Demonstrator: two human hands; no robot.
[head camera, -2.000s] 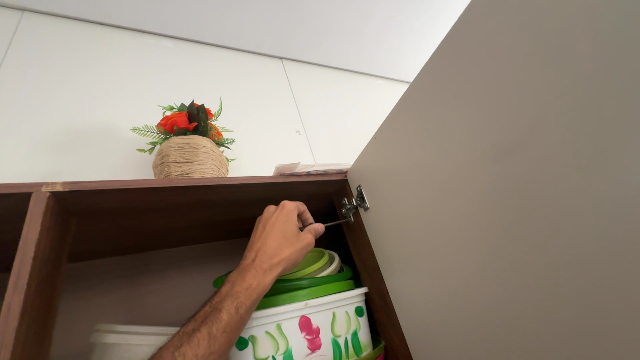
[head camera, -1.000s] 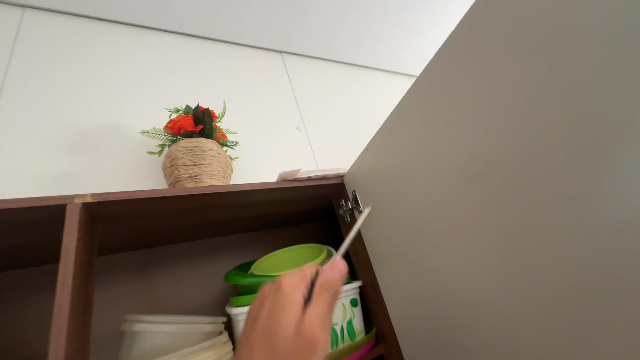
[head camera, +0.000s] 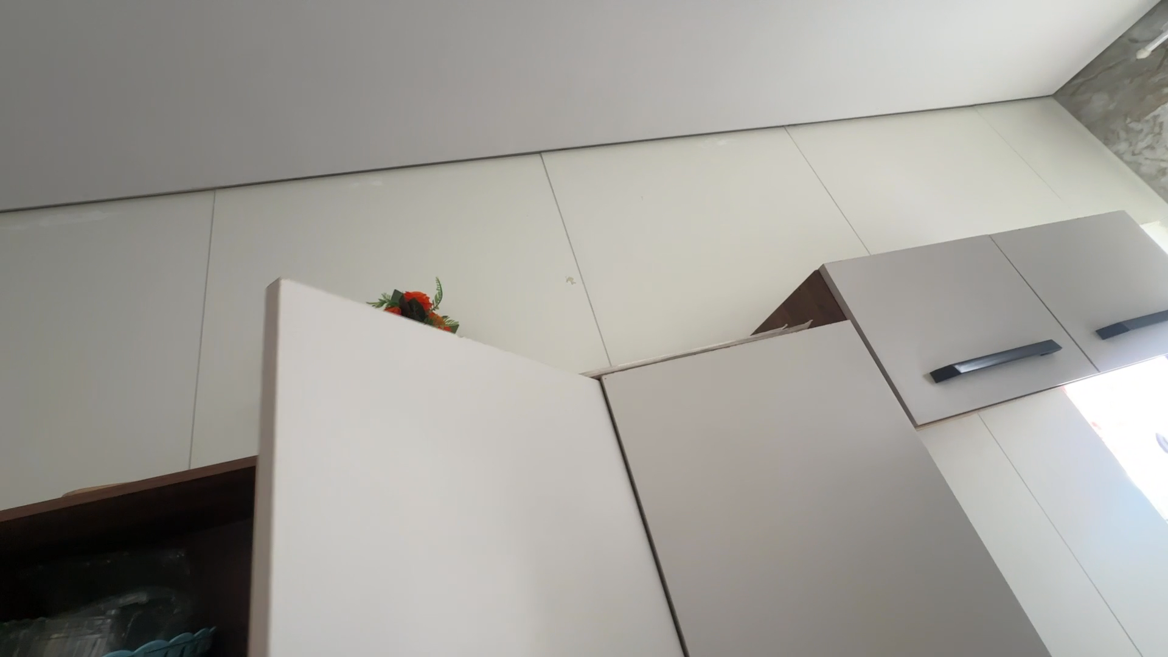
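Note:
Neither of my hands shows in the head view. A light grey cabinet door (head camera: 438, 493) stands ajar at the centre, its free edge toward the left. It meets a second grey door panel (head camera: 776, 474) along a dark vertical gap. Behind the top edge of the open door, red artificial flowers (head camera: 417, 306) with green leaves peek out; whatever holds them is hidden. The hinges and most of the cabinet's inside are hidden behind the door.
A dark brown cabinet (head camera: 128, 484) at the lower left holds clear plastic ware and a teal scalloped container (head camera: 178, 643). To the right, a wall cabinet (head camera: 967, 319) carries black handles (head camera: 995, 360). Cream wall panels (head camera: 392, 228) rise to the ceiling.
The hand with the thin metal tool, near the hinge earlier, is out of view. The door now covers the shelf with the tubs. The view has swung strongly.

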